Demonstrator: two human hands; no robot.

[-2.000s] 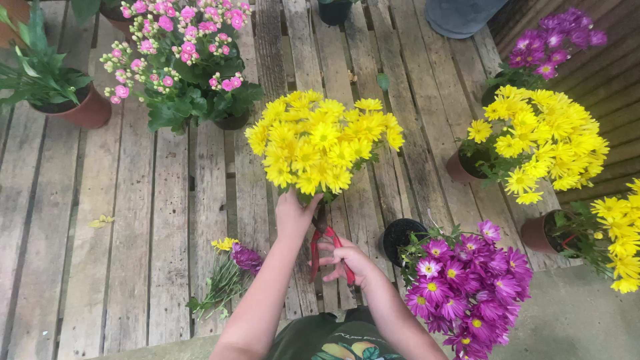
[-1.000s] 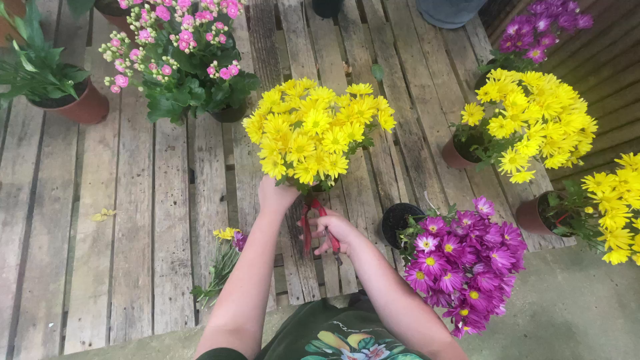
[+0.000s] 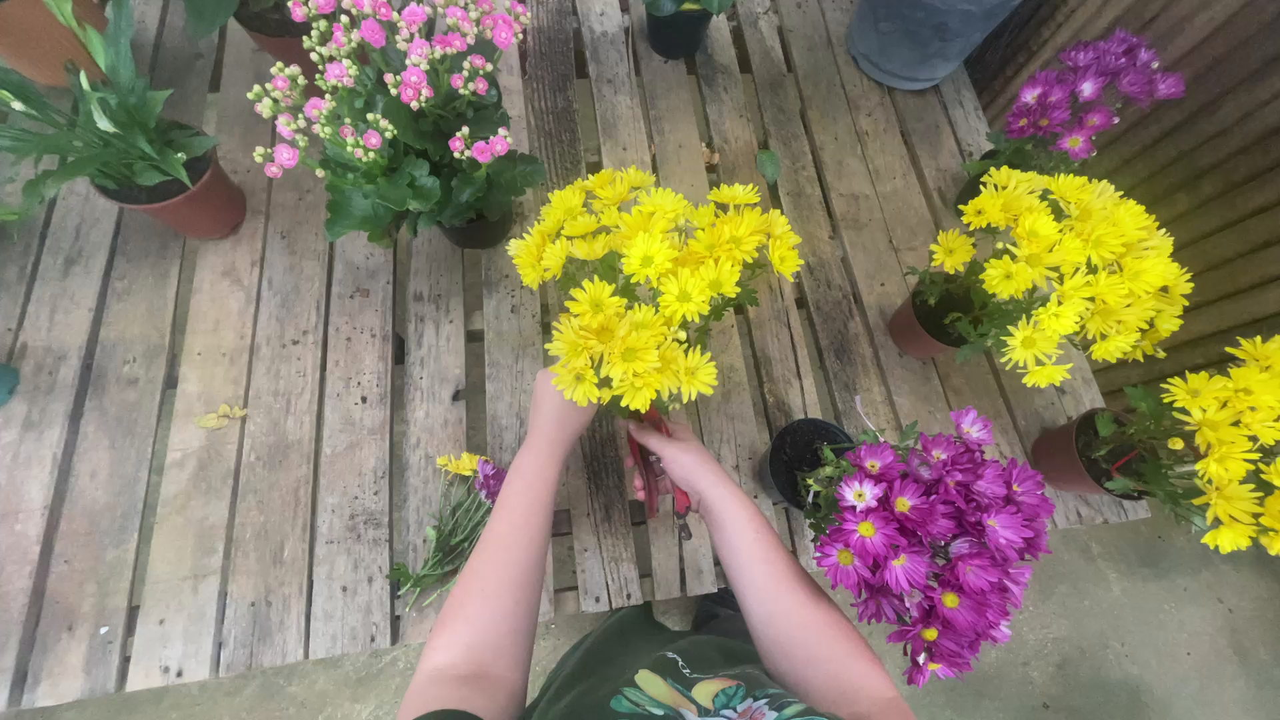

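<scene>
Yellow chrysanthemums [image 3: 650, 290] stand in front of me at the middle of the view. My left hand [image 3: 562, 405] reaches under their near left edge; the blooms cover its fingers, so what it touches is hidden. Below the blooms, my right hand [image 3: 675, 460] is closed around red-handled pruning shears [image 3: 650, 475], whose blades are out of sight among the flowers. Left of my left forearm lies a small bunch of cut stems [image 3: 450, 530] with yellow and purple blooms. Purple chrysanthemums [image 3: 930, 550] lean out to the right of my right forearm.
The slatted wooden table [image 3: 290, 430] bears an empty-looking black pot [image 3: 800, 455], a pink kalanchoe [image 3: 400, 110] and a leafy plant in a brown pot [image 3: 195, 200]. More yellow chrysanthemums [image 3: 1080, 270] and a purple one [image 3: 1085, 95] line the right side. A grey bucket [image 3: 920, 40] stands at the back.
My right hand, with fingers spread on the shears' handles in the earlier frames, has closed around them. The gap between the yellow blooms has widened.
</scene>
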